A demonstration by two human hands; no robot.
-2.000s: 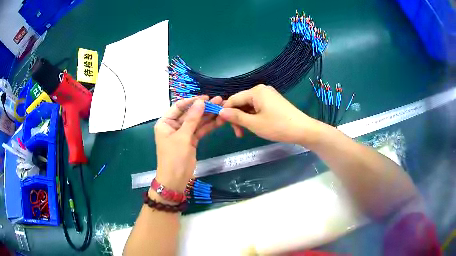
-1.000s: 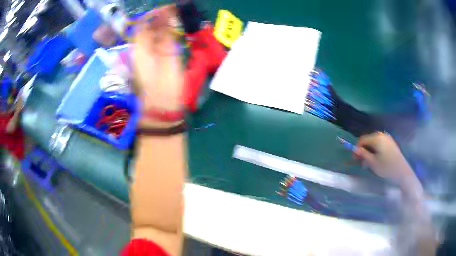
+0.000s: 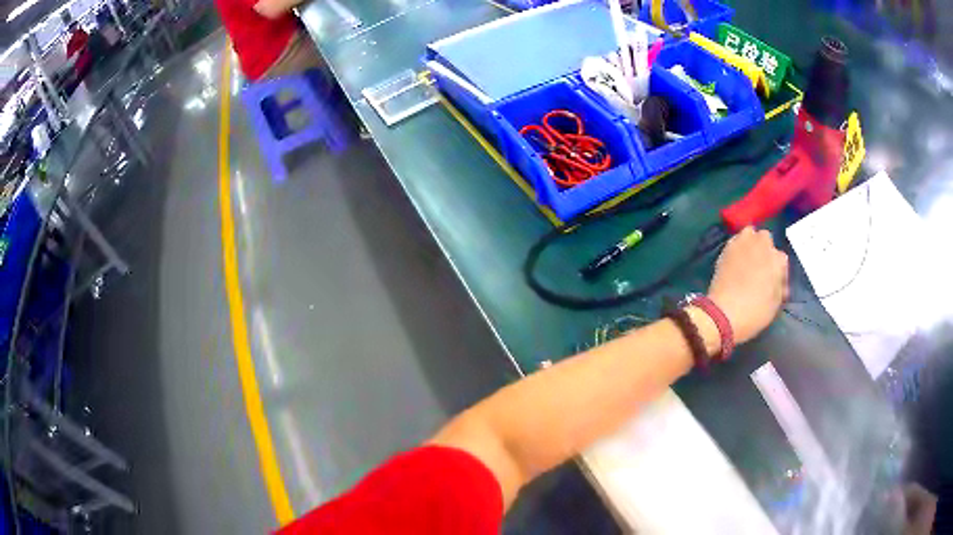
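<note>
My left hand (image 3: 750,282), with bracelets at the wrist, is on the green bench just below the handle of the red heat gun (image 3: 789,183). Its fingers are curled, and what is inside them is hidden. Thin dark lines show on the mat just right of it. A blurred skin-coloured patch at the bottom right edge looks like part of my right hand (image 3: 920,510); its fingers cannot be made out. The white paper sheet (image 3: 852,256) lies right of my left hand. The steel ruler (image 3: 784,408) lies below it. No blue-ended leads can be made out.
Blue bins (image 3: 585,193) hold red loops and white items. A black pen (image 3: 627,246) lies inside the black cord's loop. A yellow label (image 3: 852,152) stands by the heat gun. The white pad (image 3: 679,470) is nearest me. Left are the bench edge, grey aisle, blue stool (image 3: 298,115) and a red-clothed person.
The view has swung left towards the bins and aisle. My left hand, earlier over the heat gun and bins, is now beside the gun's handle. The lead bundles have left clear view.
</note>
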